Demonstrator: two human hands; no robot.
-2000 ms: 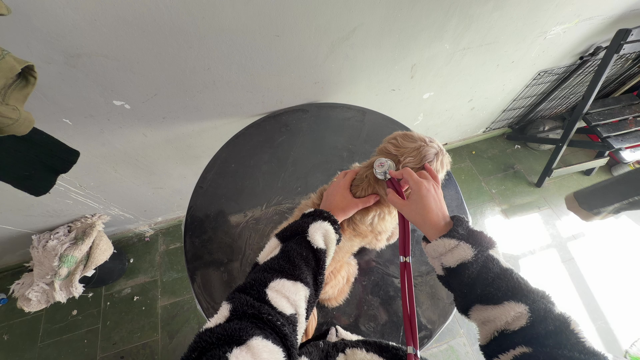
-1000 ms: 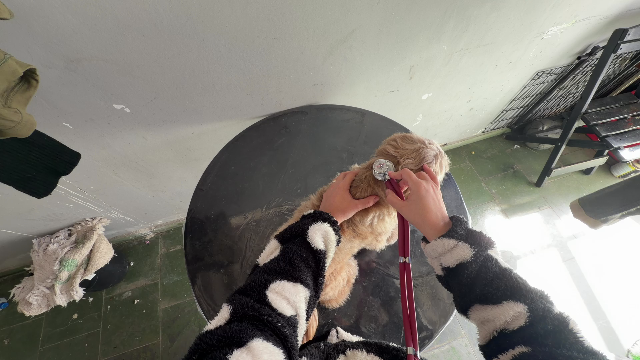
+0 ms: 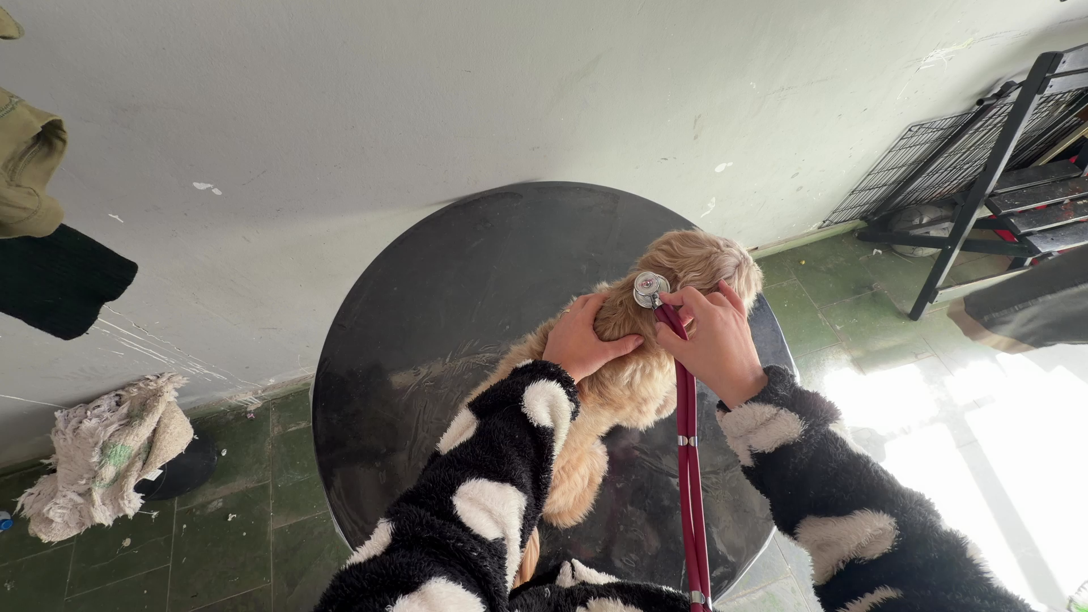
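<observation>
A small dog with curly tan fur (image 3: 633,387) lies or crouches on a round black table (image 3: 408,323), its head at the upper right. My left hand (image 3: 586,340) rests spread on the fur behind its head, thumb pointing right. Between the fingers of my right hand (image 3: 714,340) is the neck of a stethoscope, whose metal chest piece (image 3: 650,290) is against the fur at the back of the head or neck. Two dark red tubes (image 3: 690,484) run down from it toward my body, joined by metal clips. The dog's face is hidden.
A pale wall (image 3: 476,102) stands behind the table. At the right are a black step ladder (image 3: 990,178) and wire panels (image 3: 901,166). A ragged cloth (image 3: 119,455) lies over a dark container at the lower left. Clothing (image 3: 30,170) hangs at the left edge.
</observation>
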